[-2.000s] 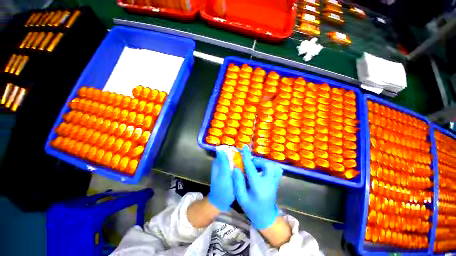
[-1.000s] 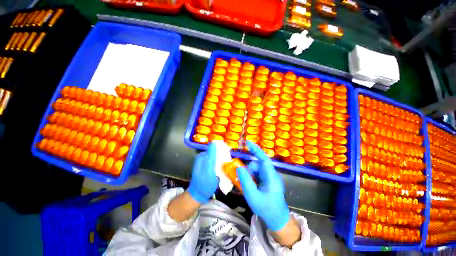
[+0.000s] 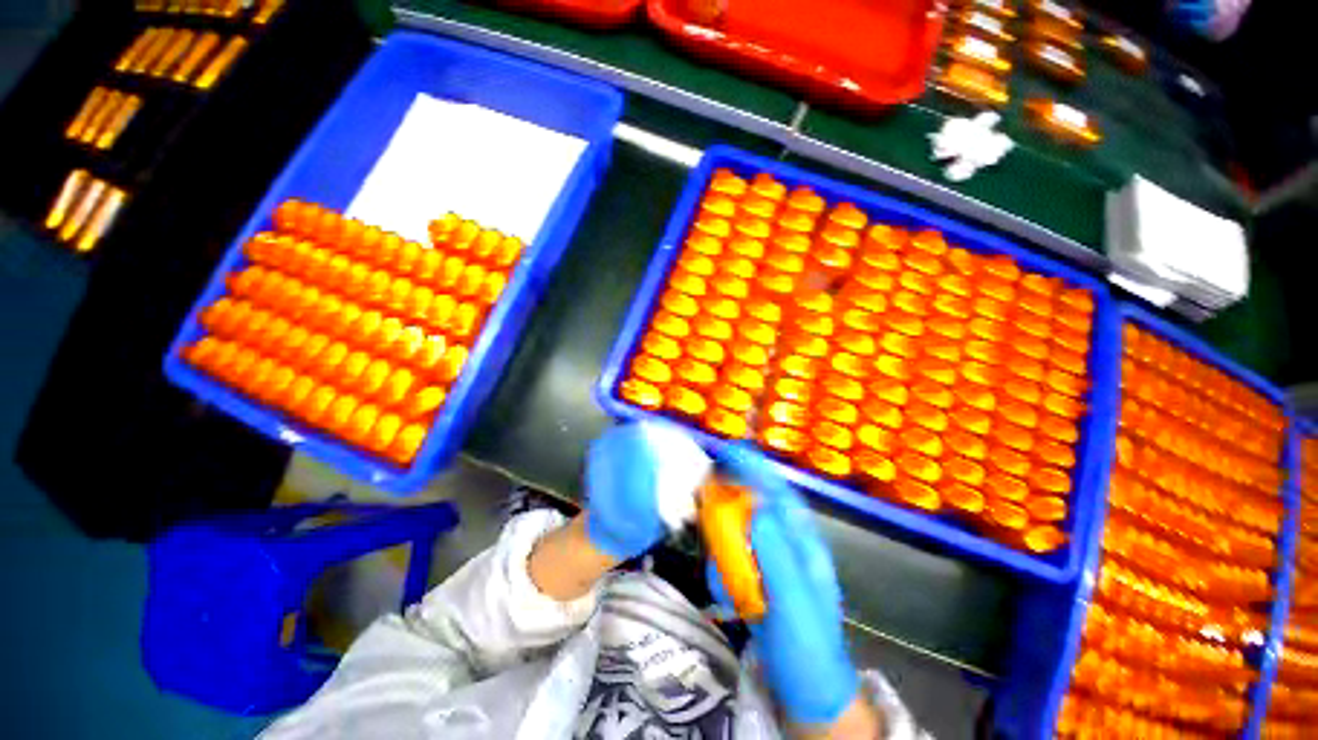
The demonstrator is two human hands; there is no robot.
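Note:
My left hand [image 3: 625,489], in a blue glove, holds a bunched white cloth [image 3: 677,471] just below the front edge of the main blue tray [image 3: 630,321]. My right hand [image 3: 788,586], also gloved and somewhat blurred, holds one glossy orange part [image 3: 731,549] lengthwise, close to the cloth. Whether cloth and part touch is hard to tell. The main tray is nearly full of rows of orange parts. The left blue tray [image 3: 590,185] holds rows at its near end and a white sheet [image 3: 470,171] at its far end.
More full blue trays [image 3: 1101,492] stand at the right. Beyond the main tray are a white wipe stack [image 3: 1178,246], a crumpled wipe [image 3: 970,145], red trays [image 3: 810,44] and loose orange parts. A black rack [image 3: 159,159] is far left; a blue stool [image 3: 231,600] is below. Part of another person's glove shows top right.
The view has shifted, so the trays sit further right. The orange part is turned more lengthwise in my right hand, and the cloth is more bunched in my left hand.

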